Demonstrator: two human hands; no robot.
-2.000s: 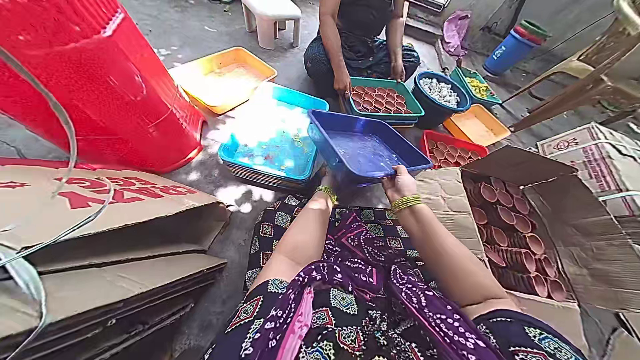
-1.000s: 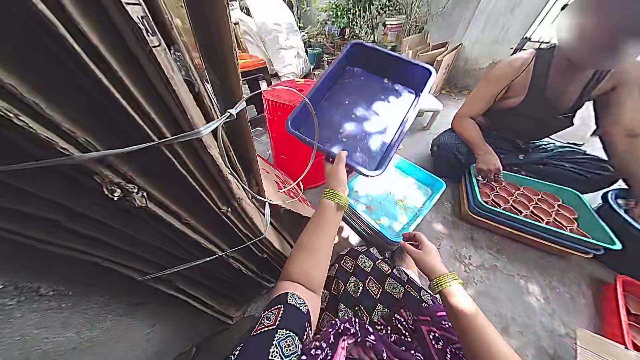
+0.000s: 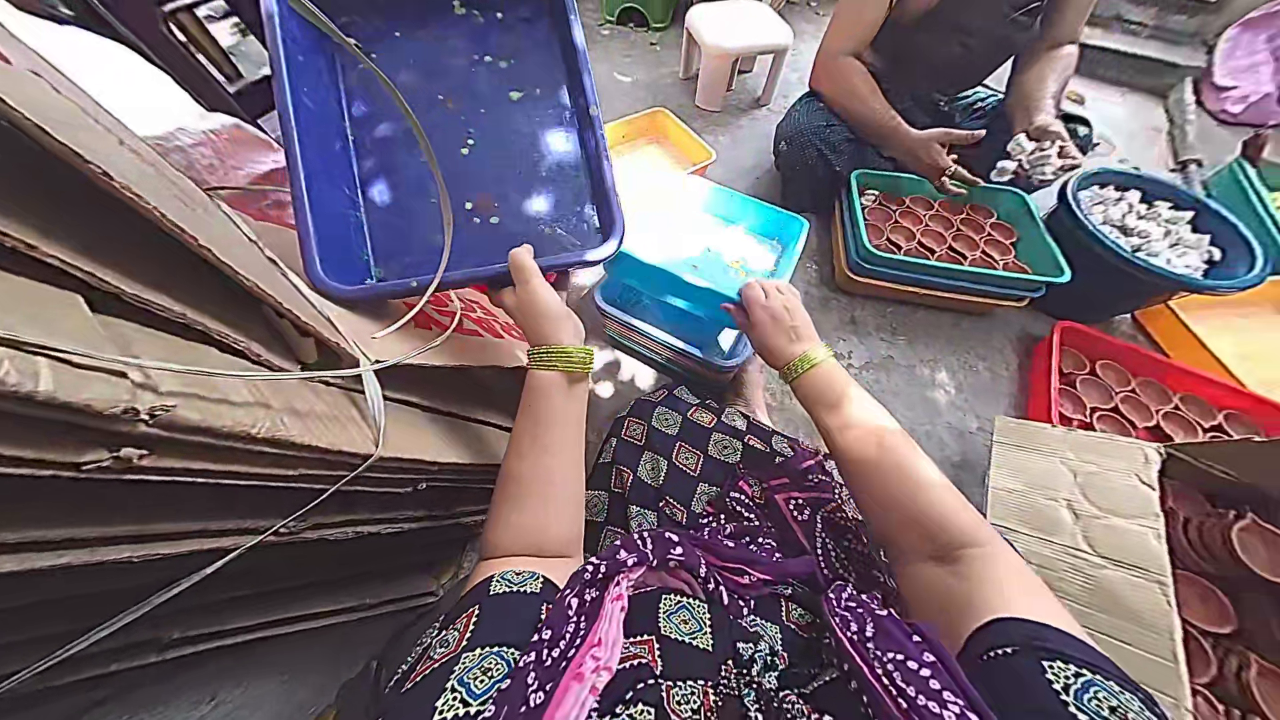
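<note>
My left hand grips the near right corner of a dark blue plastic tray, which is tilted up at the upper left, with small specks on its floor. My right hand has its fingers closed on the near right edge of a light blue plastic tray. That tray sits slightly raised and askew over a stack of trays; strong glare washes out its far left part. Green bangles circle both my wrists.
Flattened cardboard boxes with loose strapping rise at left. Across from me a seated person holds white pieces above a green tray of clay cups. At right are a tub of white pieces, a red tray and an open carton. A white stool stands behind.
Two seconds ago both my hands held the dark blue tray; now only my left hand does, at the left. My right hand has moved onto the light blue tray. The view has swung about.
</note>
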